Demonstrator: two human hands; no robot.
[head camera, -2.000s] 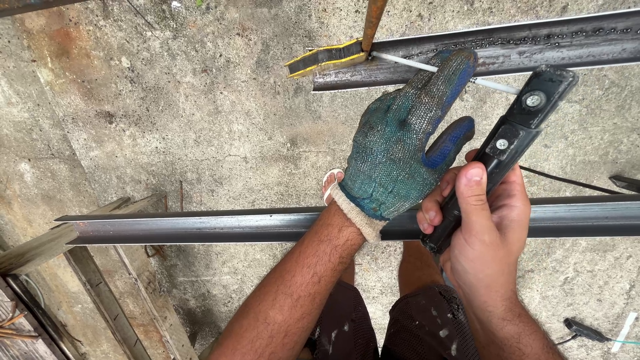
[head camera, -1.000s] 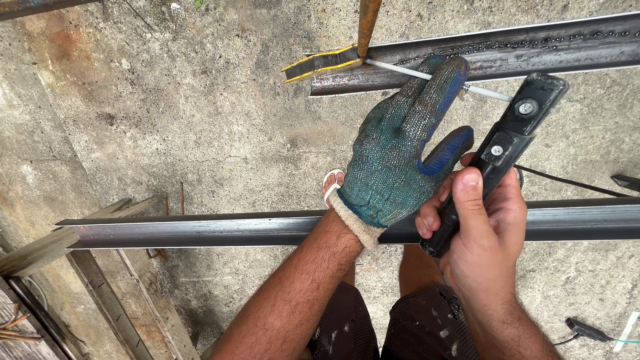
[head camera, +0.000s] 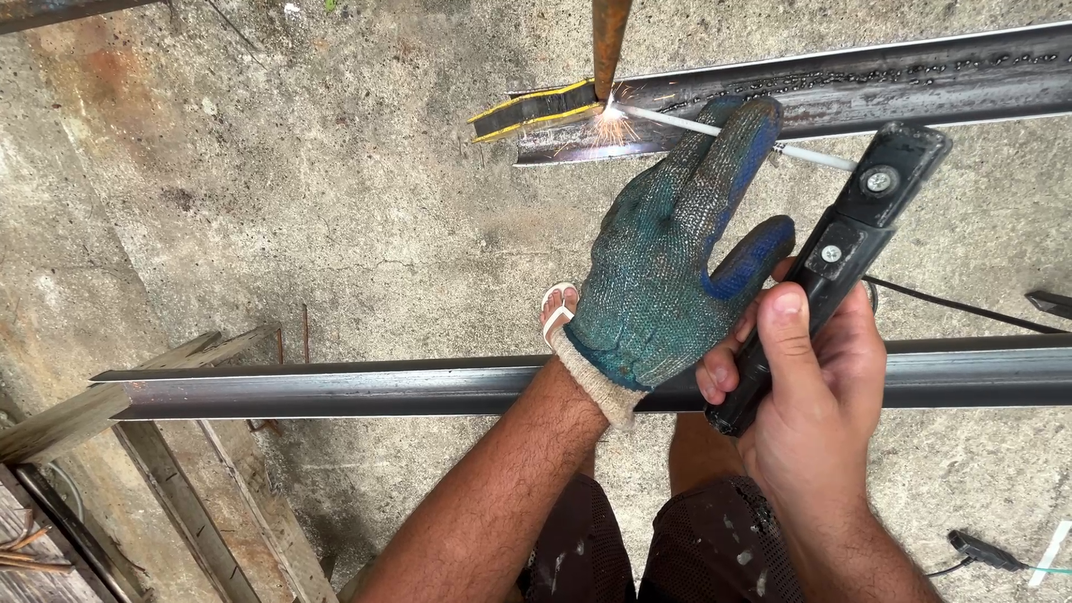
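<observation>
My left hand (head camera: 670, 251), in a teal and blue knit work glove, steadies the white welding electrode (head camera: 670, 120) with its fingers; the grip itself is partly hidden. My bare right hand (head camera: 808, 360) is closed round the black electrode holder (head camera: 850, 226), which clamps the rod's far end. At the rod's tip a bright arc throws orange sparks where a rusty steel rod (head camera: 611, 42) meets the upper steel channel (head camera: 837, 88). Beside the arc, a dark piece with yellow edges (head camera: 536, 110) lies at the channel's left end. Small spatter beads dot the channel.
A second steel channel (head camera: 335, 389) crosses below my hands, its left end on a wooden support (head camera: 75, 419). A black cable (head camera: 963, 303) runs right from the holder. A sandalled foot (head camera: 559, 310) stands on the concrete. Another cable with a black connector (head camera: 984, 548) lies at lower right.
A bright arc with sparks now burns at the electrode tip; neither earlier frame shows one. Both hands keep about the same hold.
</observation>
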